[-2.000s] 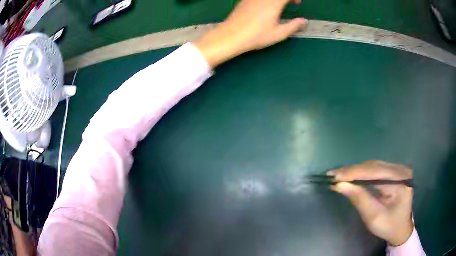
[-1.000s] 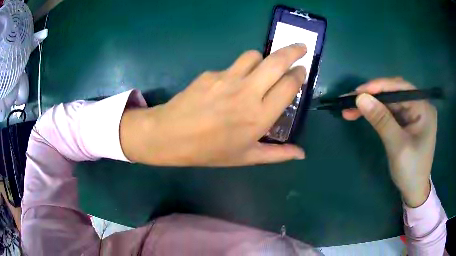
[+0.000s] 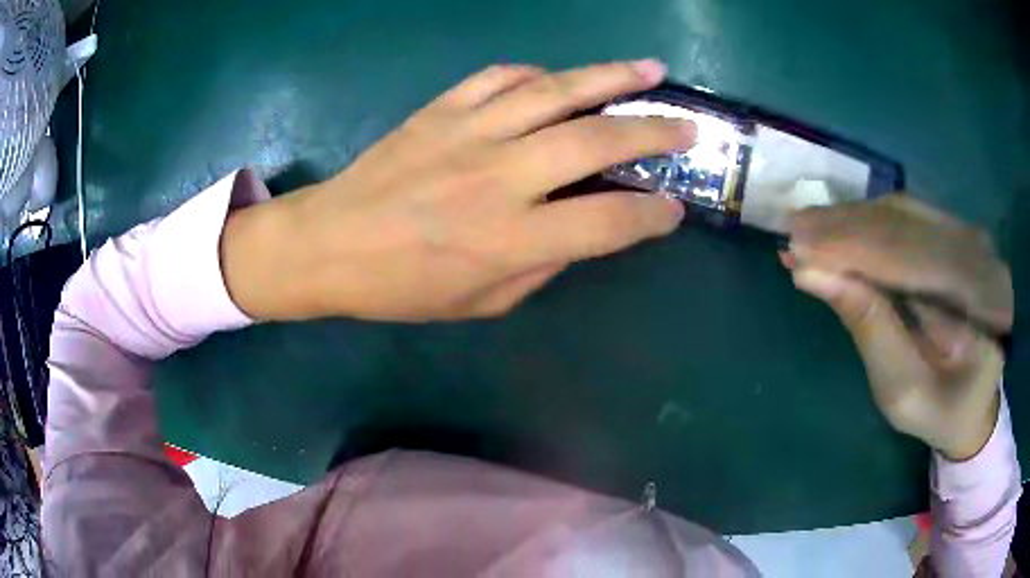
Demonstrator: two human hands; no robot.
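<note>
The phone unit (image 3: 889, 178) lies lengthwise on the green mat, right of centre, its dark rim tilted down to the right. Its left half shows the bright, speckled circuit board (image 3: 714, 169). Its right half shows the pale white panel (image 3: 808, 169). A thin yellowish strip runs between them. My left hand (image 3: 452, 203) lies over the unit's left end with fingers spread on the board and rim. My right hand (image 3: 915, 294) is at the lower right edge, blurred, holding the dark tweezers (image 3: 960, 311). The tweezer tips are hidden or too blurred to see.
The dark green mat (image 3: 542, 395) spreads under both hands. A white fan (image 3: 32, 102) with a white cord stands at the far left, beside a dark object. My pink-sleeved arms and clothed front show at the bottom.
My left hand went from beyond the metal strip onto a phone unit. Since then the unit has turned from upright to lengthwise. My right hand, with the tweezers, moved down to its edge.
</note>
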